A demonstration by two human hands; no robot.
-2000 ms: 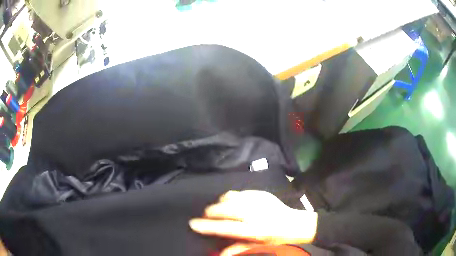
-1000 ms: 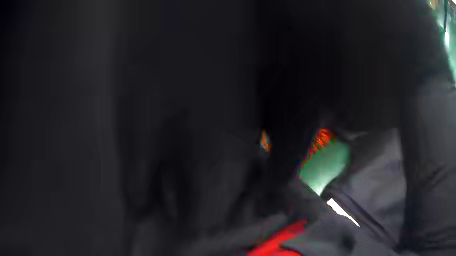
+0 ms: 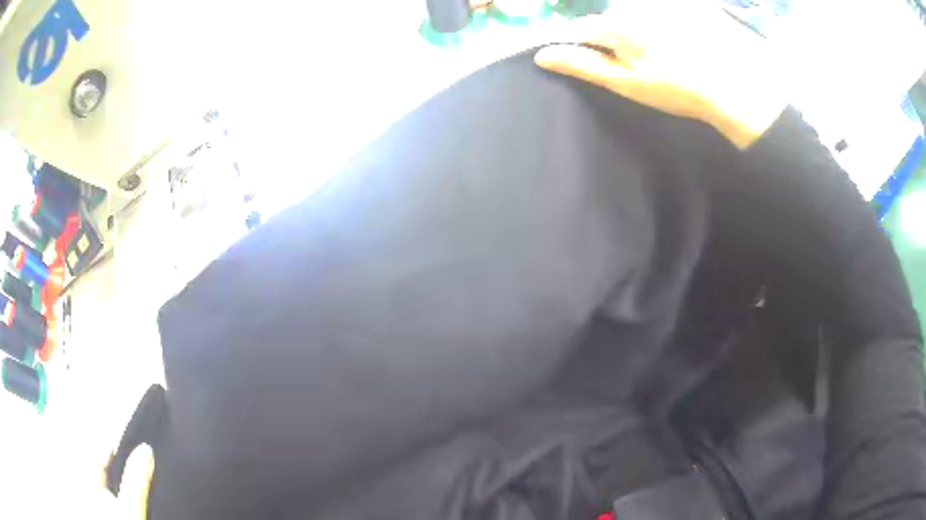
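Note:
A large matt navy-black garment (image 3: 406, 274) fills the middle of the head view, its far edge curving over the white table. My right hand (image 3: 660, 86) is at the upper right on the garment's far edge, palm side unseen. Its fingers point left, overexposed, so its grip cannot be told. My left hand (image 3: 135, 485) is at the lower left, mostly cut off by the picture's edge. A fold of dark cloth shows between its thumb and a finger. Wrinkled cloth lies near my lap.
The cream sewing machine head (image 3: 132, 61), with blue marking and round knob, is at upper left. Bright metal parts (image 3: 203, 183) are below it. Dark spools and red and blue items (image 3: 30, 295) line the left side. Thread cones (image 3: 447, 15) stand at the far edge.
The dark cloth that blocked the view is down on the table and lap. My right hand has moved from bottom centre to the far upper edge. My left hand now shows at lower left.

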